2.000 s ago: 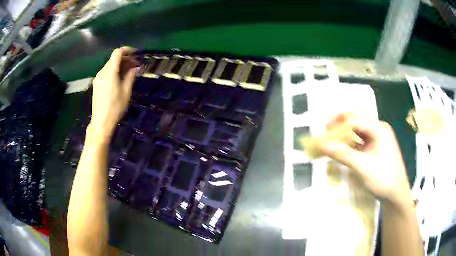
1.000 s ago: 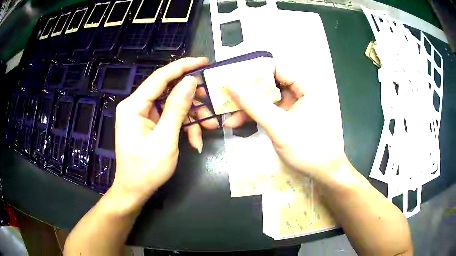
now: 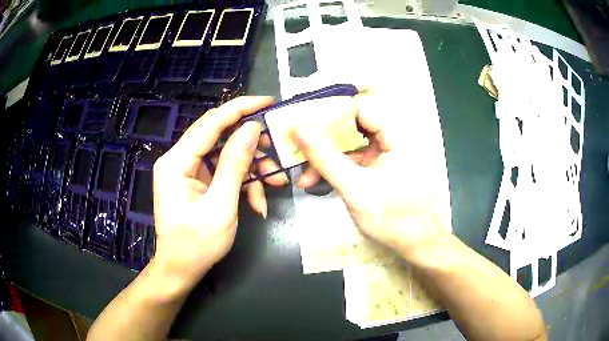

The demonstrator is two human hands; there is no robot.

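A dark blue-purple phone housing [image 3: 314, 93] is held between both hands in front of the sheets. A pale tan adhesive piece [image 3: 287, 126] covers its window. My left hand [image 3: 200, 180] grips the housing's keypad end. My right hand [image 3: 374, 186] holds the window end, its thumb on the adhesive piece. The fingers behind the housing are partly hidden. The adhesive sheet stack [image 3: 407, 113] lies under my right hand. Its lower end shows tan rectangles.
A shiny dark blister tray [image 3: 143, 236] of housings lies at left. Its back row has cream outlines. White waste liners [image 3: 534, 166] lie at right with a small tan scrap [image 3: 488, 81]. A pale metal rail [image 3: 427, 8] runs along the back. A brown box edge [image 3: 47, 313] shows at lower left.
Two seconds ago my hands were apart, the left at the tray's back corner. Since one second ago both hold the housing; the view has shifted slightly and my right thumb has moved a little.
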